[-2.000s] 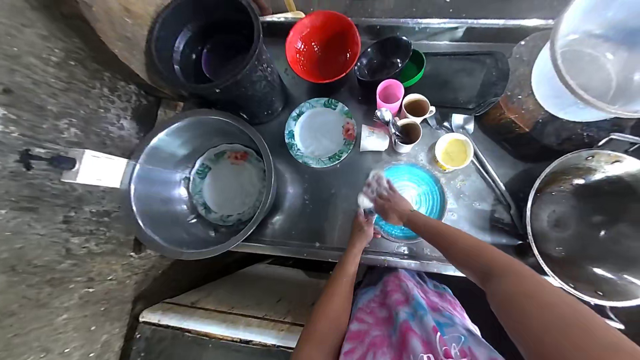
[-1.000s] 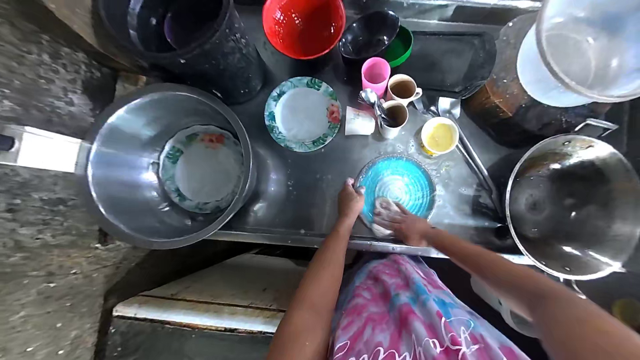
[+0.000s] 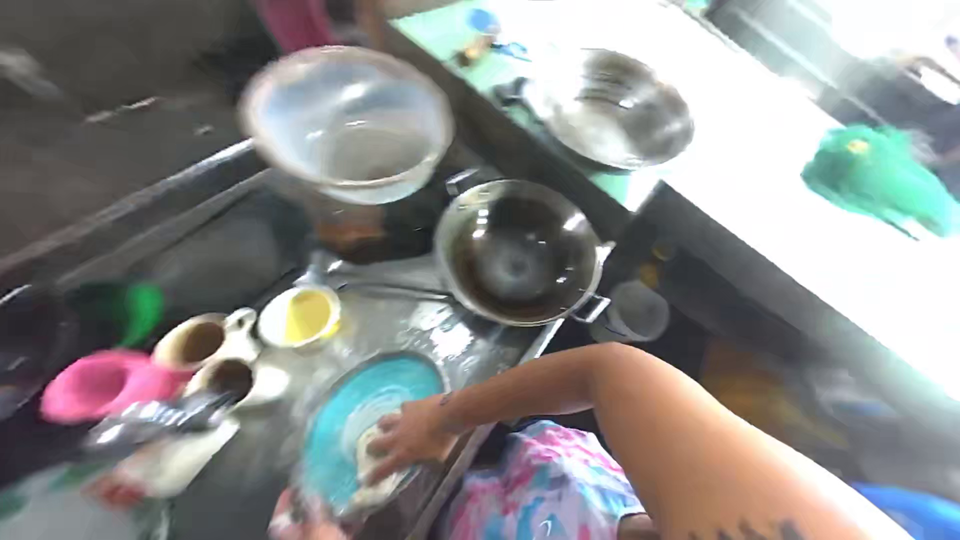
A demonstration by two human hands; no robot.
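A round blue plate (image 3: 330,442) lies on the wet metal counter. My right hand (image 3: 416,439) presses a pale, soapy cloth or sponge (image 3: 371,457) onto its surface. At the plate's lower edge is my left hand (image 3: 304,517), blurred and partly cut off by the frame, with its fingers at the rim. Above the plate stands a white cup with yellow contents (image 3: 300,316). To its left are two cups with dark insides, a pink cup (image 3: 105,384) and blurred spoons (image 3: 150,420).
A two-handled metal pot (image 3: 519,251) stands right of the cups, with a translucent tub (image 3: 349,124) behind it. Another metal bowl (image 3: 611,109) rests on the bright table at upper right. A floral plate (image 3: 75,502) is at lower left, and a green bag (image 3: 877,176) lies far right.
The view has swung strongly to the right. My right hand remains on the blue plate with the pale cloth or sponge, and my left hand remains by its rim.
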